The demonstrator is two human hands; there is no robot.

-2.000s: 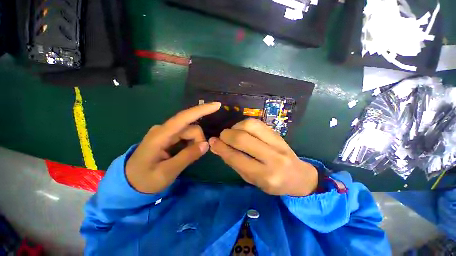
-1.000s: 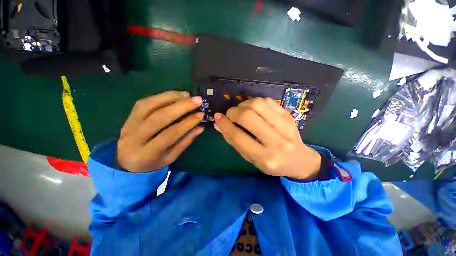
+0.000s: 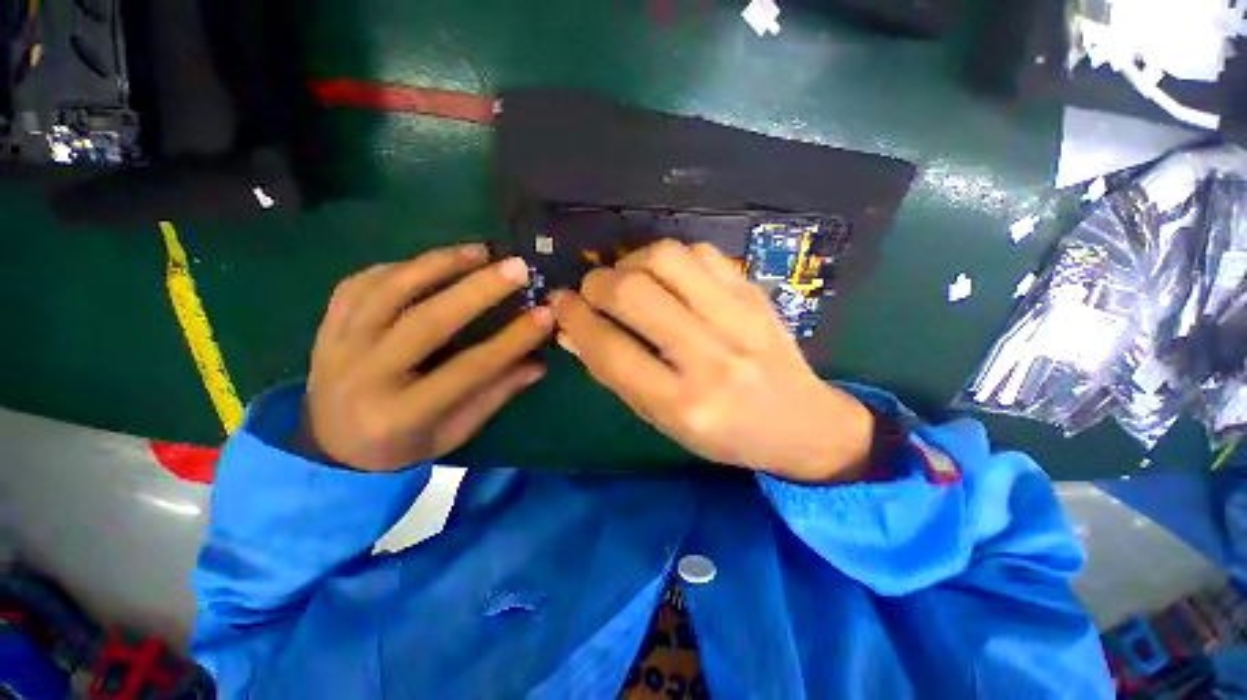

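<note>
A black phone housing point(image 3: 656, 222) lies lengthwise on a black foam pad point(image 3: 711, 144). A blue-and-silver main board point(image 3: 782, 260) shows at its right end, with orange-gold marks beside it. My left hand point(image 3: 410, 358) is at the housing's left end, with fingertips holding its edge beside a tiny sub-board point(image 3: 535, 285). My right hand point(image 3: 704, 358) lies over the lower middle. Its thumb and finger are bunched near the left hand's fingertips. Whether they pinch a small part is hidden.
Another housing point(image 3: 85, 82) lies on dark foam at upper left. A shiny bagged heap point(image 3: 1115, 308) lies at right, below a white paper sheet point(image 3: 1124, 148) and white strips point(image 3: 1173, 48). Small white scraps point(image 3: 960, 286) dot the green mat. A white piece point(image 3: 421, 513) shows by my left sleeve.
Since two seconds ago, my left hand has moved from in front of the housing onto its left end, and my right fingertips have moved onto that end. The view has shifted slightly.
</note>
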